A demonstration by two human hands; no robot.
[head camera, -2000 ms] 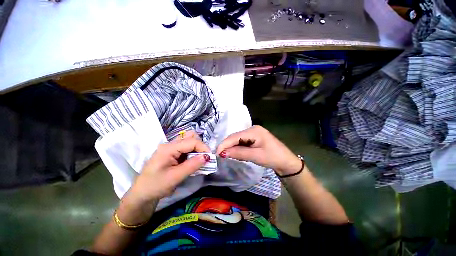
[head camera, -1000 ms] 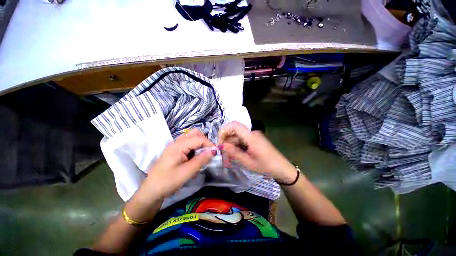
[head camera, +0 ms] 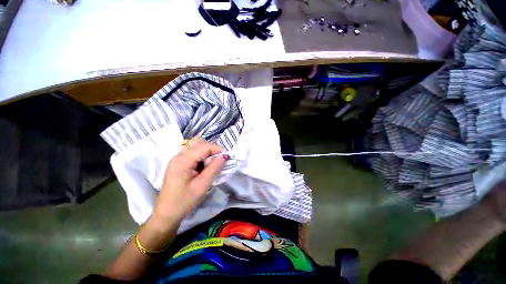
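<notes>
A grey-and-white striped garment (head camera: 205, 111) with white lining (head camera: 150, 163) and a black edge band lies bunched on the lap against the table. My left hand (head camera: 191, 172) pinches a small striped flap of it between thumb and finger. A pale thread (head camera: 338, 154) runs taut from near the flap out to the right, over the garment pile. My right forearm shows at the lower right, but the hand is cut off by the right edge. No needle can be made out.
The table (head camera: 127, 39) carries bunched black strips (head camera: 255, 25), a dark object and a grey mat (head camera: 355, 41) with tiny shiny bits. A pink basket (head camera: 424, 33) stands at its right end. A striped garment pile (head camera: 438, 127) fills the right. A wooden drawer (head camera: 111, 90) is under the table edge.
My right hand has moved from the flap far out to the right, past the frame edge, and the thread is now stretched out. My left hand still pinches the flap.
</notes>
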